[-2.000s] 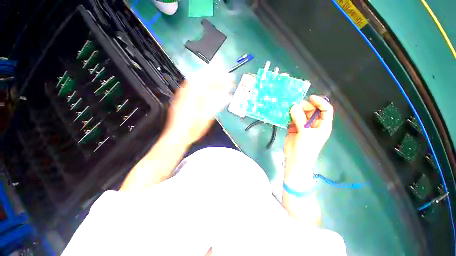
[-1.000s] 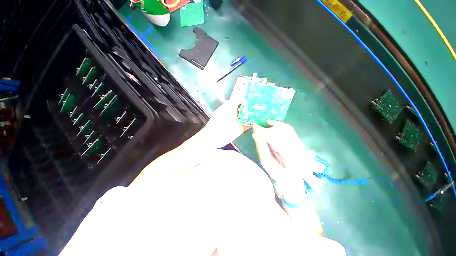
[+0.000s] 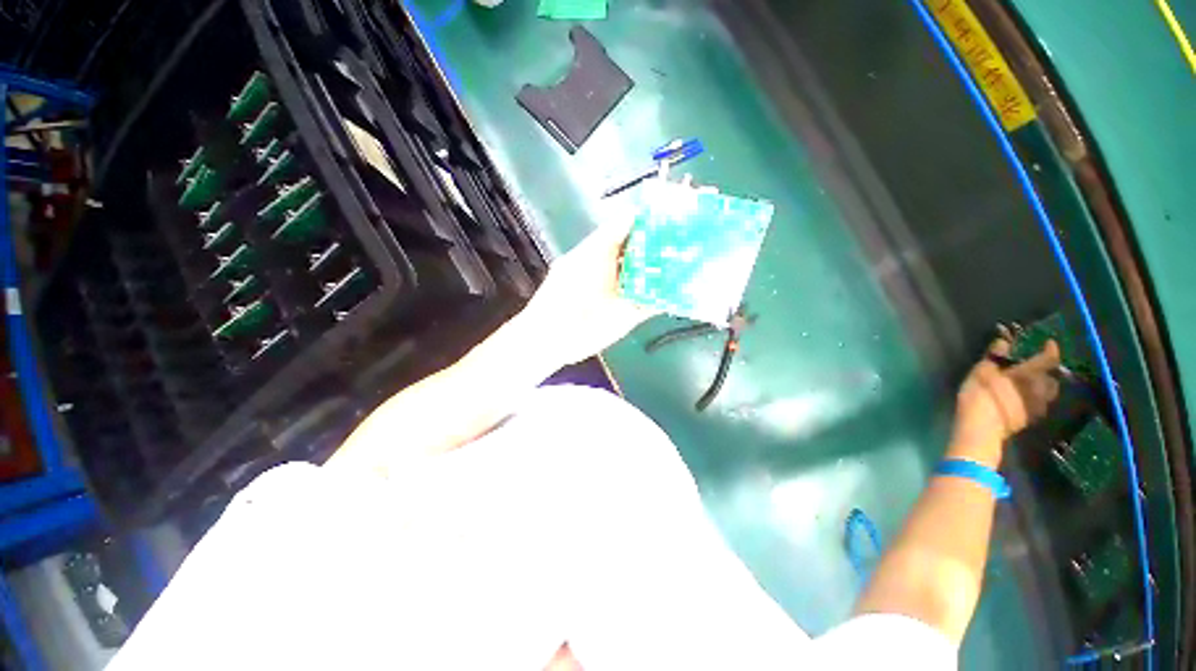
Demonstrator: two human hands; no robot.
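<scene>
My left hand (image 3: 593, 282), overexposed, holds a green circuit board (image 3: 695, 249) by its left side, above the bench; its face with pale solder dots shows. My right hand (image 3: 1007, 393), with a blue strap on the wrist, reaches onto the conveyor at the right. Its fingers are at another circuit board (image 3: 1041, 341), partly hidden by the hand; I cannot tell if they grip it. Side cutters (image 3: 729, 357) lie open on the bench just below the held board, their jaws near its lower edge.
A slotted black crate (image 3: 394, 282) at the left holds several upright boards. A notched black plate (image 3: 577, 95) and a blue-capped pen (image 3: 677, 151) lie on the green bench (image 3: 800, 341). More boards (image 3: 1086, 456) lie on the conveyor (image 3: 964, 249). A blue cord (image 3: 860, 540) lies near my right arm.
My right hand has left the held board and moved right to the conveyor. My left hand still holds its board. The cutters, hidden a second ago, now show, and the view has shifted.
</scene>
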